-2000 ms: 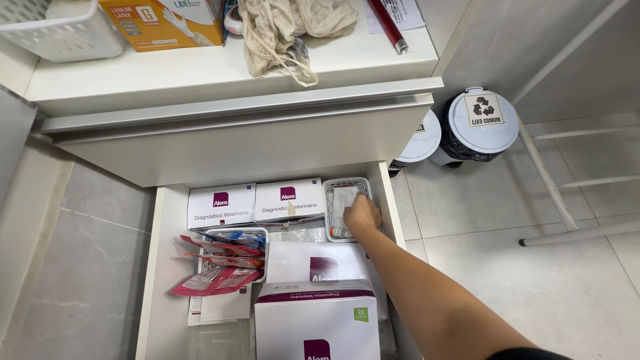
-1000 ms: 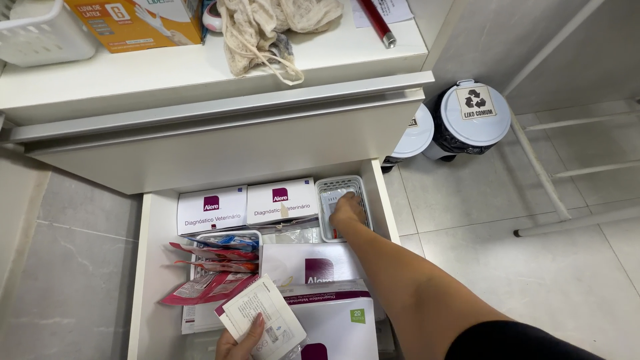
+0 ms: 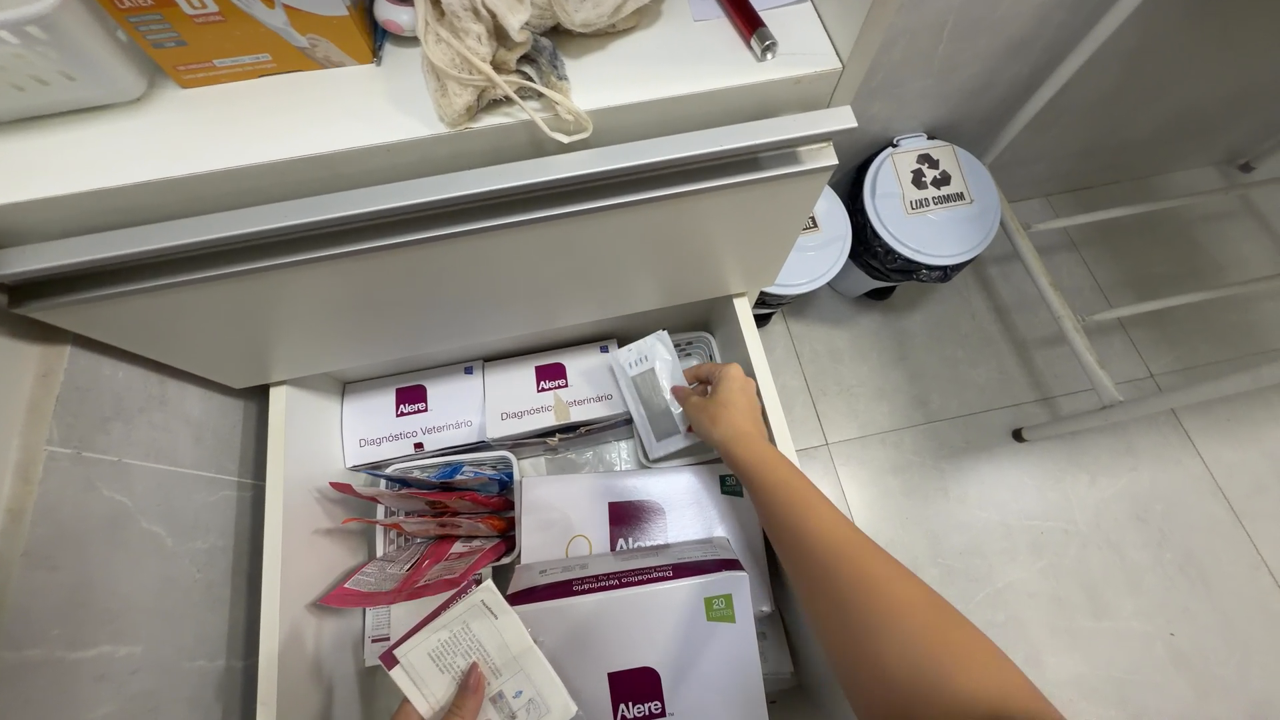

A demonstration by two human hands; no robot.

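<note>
In my right hand [image 3: 722, 402] is a flat sealed white sachet [image 3: 652, 395] with a grey panel, pinched at its right edge. It is above a small white plastic basket [image 3: 697, 347] at the drawer's back right corner. My left hand [image 3: 455, 697], at the bottom of the view, holds a printed white packet [image 3: 480, 655] with my thumb on top. Beneath and beside that packet are a large white and purple test-kit box [image 3: 640, 650] and a second kit box [image 3: 570, 500]. Several red, orange and blue pouches [image 3: 425, 570] stand in another white basket [image 3: 517, 480].
Two small white kit boxes [image 3: 412, 412] [image 3: 550, 385] line the back of the open drawer [image 3: 280, 560]. Above it juts a closed drawer front [image 3: 430, 270]. On the shelf are a glove box [image 3: 245, 40], a cloth bag [image 3: 490, 60] and a red penlight [image 3: 748, 28]. Lidded bins [image 3: 930, 200] stand right.
My right hand has come up out of the small basket with the sachet. My left hand, out of view two seconds ago, came in with the printed packet and still holds it.
</note>
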